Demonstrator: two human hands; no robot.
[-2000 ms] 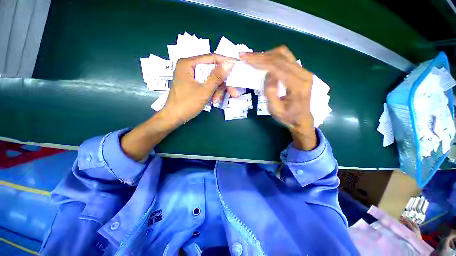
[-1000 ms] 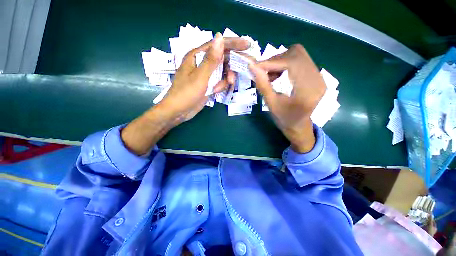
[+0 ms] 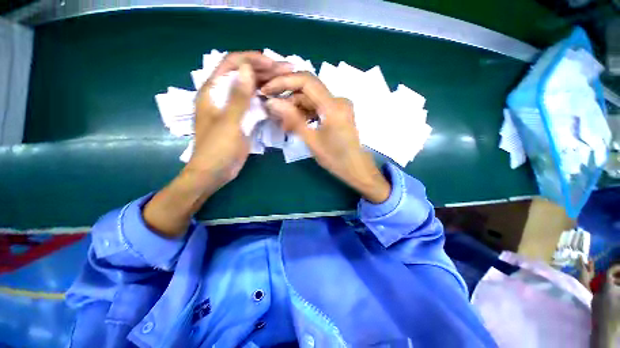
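Small white printed slips (image 3: 384,112) lie in a loose overlapping pile on the dark green bench, spread left, behind and right of my hands. My left hand (image 3: 224,119) holds a small bundle of white slips (image 3: 253,115) between its thumb and fingers, over the left part of the pile. My right hand (image 3: 319,119) is beside it, with bent fingers reaching to the bundle. Its fingertips are blurred, and I cannot tell if they grip a slip.
A light blue bin (image 3: 544,129) full of white paper stands at the right, with sheets (image 3: 511,139) beside it. A metal rail (image 3: 381,17) runs along the far side. Below the bench edge at right are a brown carton (image 3: 542,231), white bundles (image 3: 572,246) and a person's pink sleeve (image 3: 537,306).
Both hands have shifted left in view, and my right hand is closer to my left. The pile and bin also sit further left as the view moved. More slips show at right.
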